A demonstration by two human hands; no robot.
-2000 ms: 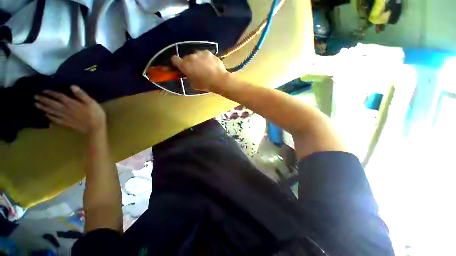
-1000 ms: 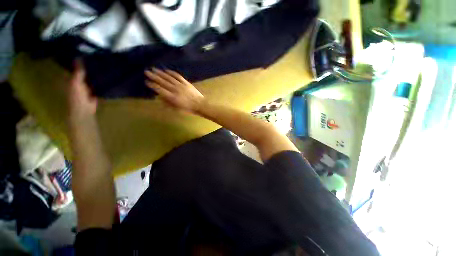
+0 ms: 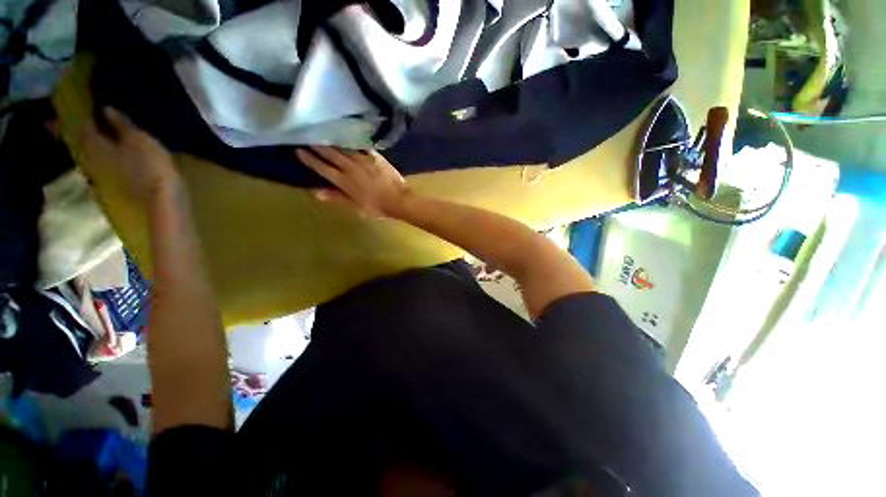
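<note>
A garment with a dark edge band (image 3: 486, 126) and a heaped pale grey-white wrong side (image 3: 282, 87) lies on the yellow ironing table (image 3: 282, 243). A small pale label shows on the band. My left hand (image 3: 136, 155) is at the garment's left edge, blurred; whether its fingers grip the cloth is unclear. My right hand (image 3: 359, 180) lies at the band's lower edge, fingertips on or under the cloth; a grip cannot be made out. The iron (image 3: 670, 155) stands at the table's right end, touched by neither hand.
A white box (image 3: 646, 272) stands below the iron, right of the table. A looped hose or cord (image 3: 777, 184) hangs behind the iron. Dark and pale cloths (image 3: 73, 238) are heaped left of the table. Scraps lie on the floor.
My right hand has let go of the iron, which now stands at the right end. The garment is spread further left, with more pale side showing. My left hand has moved to its left edge.
</note>
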